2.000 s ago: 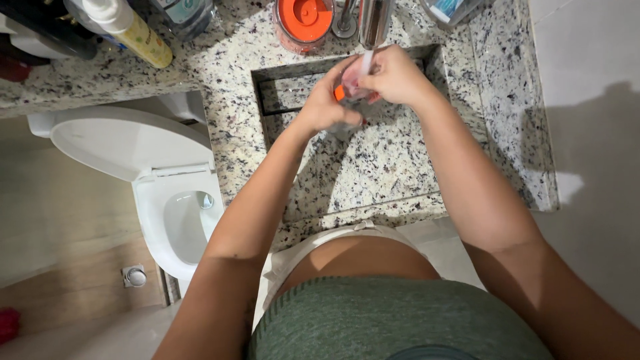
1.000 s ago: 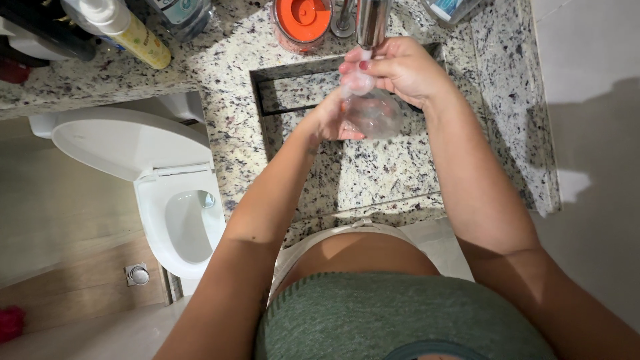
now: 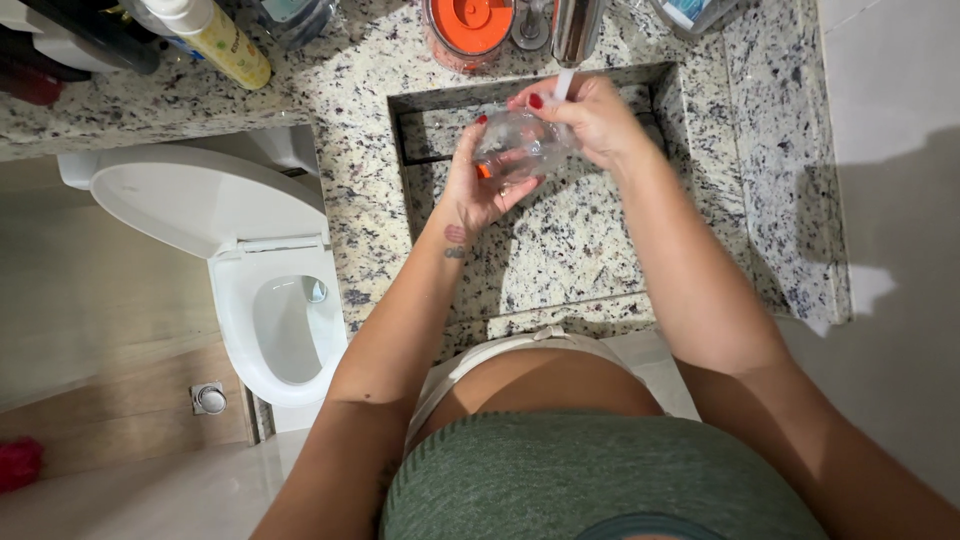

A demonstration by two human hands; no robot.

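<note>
Over the speckled granite sink (image 3: 570,240), a clear, round, see-through container (image 3: 521,146) is held between my two hands, with a small orange part (image 3: 484,171) at its lower left. My left hand (image 3: 484,176) cups it from the left and below, fingers curled round it. At its upper right rim, my right hand (image 3: 589,116) grips it, just under the metal faucet (image 3: 576,34). A stream of water (image 3: 563,84) runs from the spout beside my right fingers. Where the container's opening lies, I cannot tell.
Behind the sink stands a clear jar with an orange lid (image 3: 471,26), close to the faucet. A yellow pump bottle (image 3: 225,49) and other bottles are on the counter at the left. A clear container (image 3: 694,15) stands at the back right. Left of the sink is a toilet (image 3: 281,330), its lid raised.
My left hand has moved up along the left side of the clear container, which is tilted differently than a second ago. The right hand stays near the faucet.
</note>
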